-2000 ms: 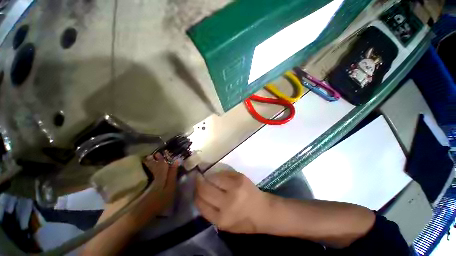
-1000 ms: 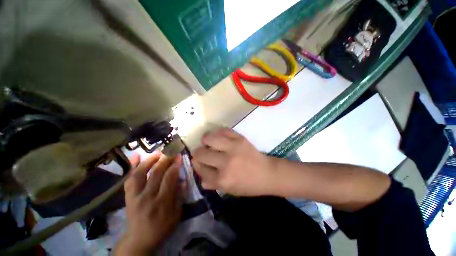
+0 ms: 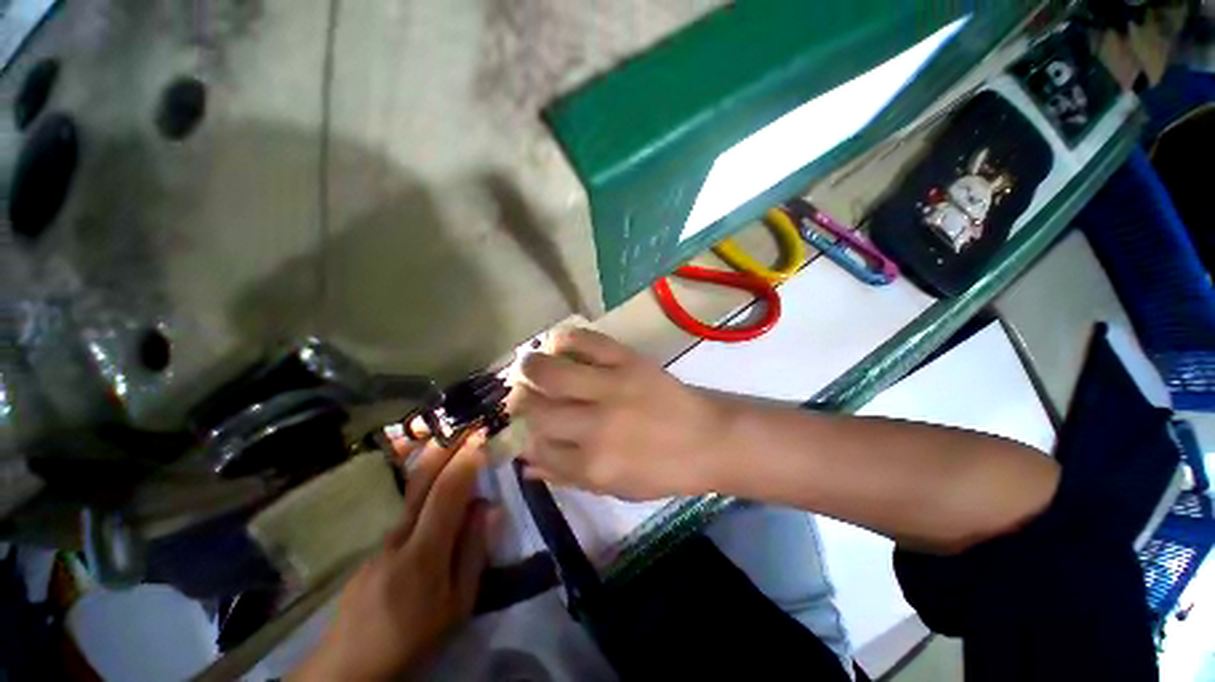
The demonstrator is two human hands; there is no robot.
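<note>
The cream sewing machine head [image 3: 400,160] fills the upper left, with its dark presser foot area [image 3: 469,400] near the middle. A pale cloth piece [image 3: 513,533] with a dark strip [image 3: 553,533] runs from the foot down towards the wearer. My left hand [image 3: 433,533] lies on the cloth just below the foot, fingertips close to it. My right hand [image 3: 606,416] is beside the foot on the right, fingers bent down at the cloth edge. What its fingertips pinch is hidden.
Scissors with red and yellow handles [image 3: 720,304] and pink-and-blue snips [image 3: 849,248] lie on the machine bed. A black case with a rabbit picture [image 3: 962,200] is beyond them. The green control panel [image 3: 746,133] is above. Dark cloth [image 3: 1113,426] and a blue crate [image 3: 1190,486] are at right.
Since one second ago the camera view has shifted, so the machine head shows larger. My right hand's fingertips are now closer to the foot. My left hand remains at the cloth.
</note>
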